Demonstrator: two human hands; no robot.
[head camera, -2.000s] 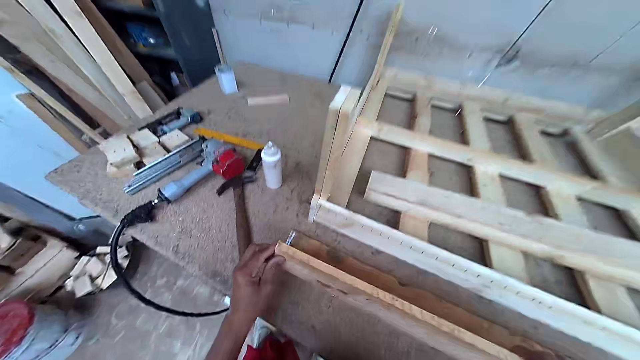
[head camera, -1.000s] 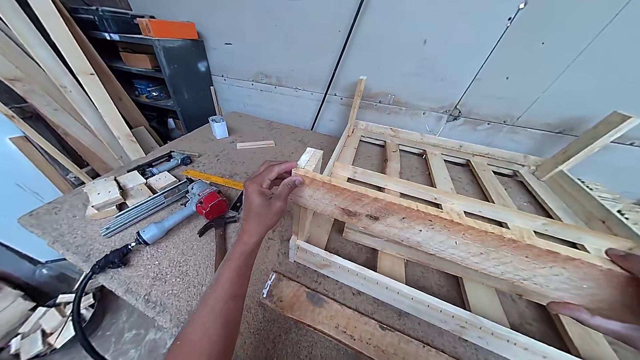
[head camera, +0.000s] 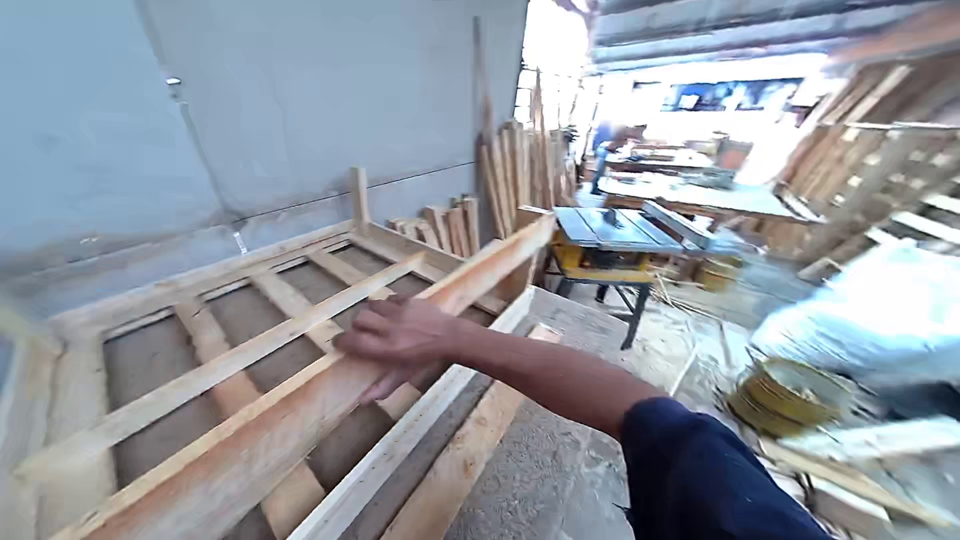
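My right hand (head camera: 405, 334) is closed over the upper edge of a long wooden board (head camera: 247, 457), which stands on edge above a slatted wooden frame (head camera: 210, 360). The board runs from the lower left to the frame's far right corner. Beneath it lie the frame's crosswise slats, with the workbench top showing between them. A second board (head camera: 465, 457) lies flat on the bench beside the frame's near rail (head camera: 420, 442). My left hand is outside the view.
A table saw (head camera: 611, 236) on a stand is past the bench's far end. Upright planks (head camera: 510, 176) lean against the wall. Offcuts and a yellow round container (head camera: 787, 394) lie on the floor at right. A person (head camera: 602, 154) stands in the background by another worktable.
The view has swung far to the right. Two seconds ago my left hand was on a board on the bench; a second ago both hands held a board above the frame.
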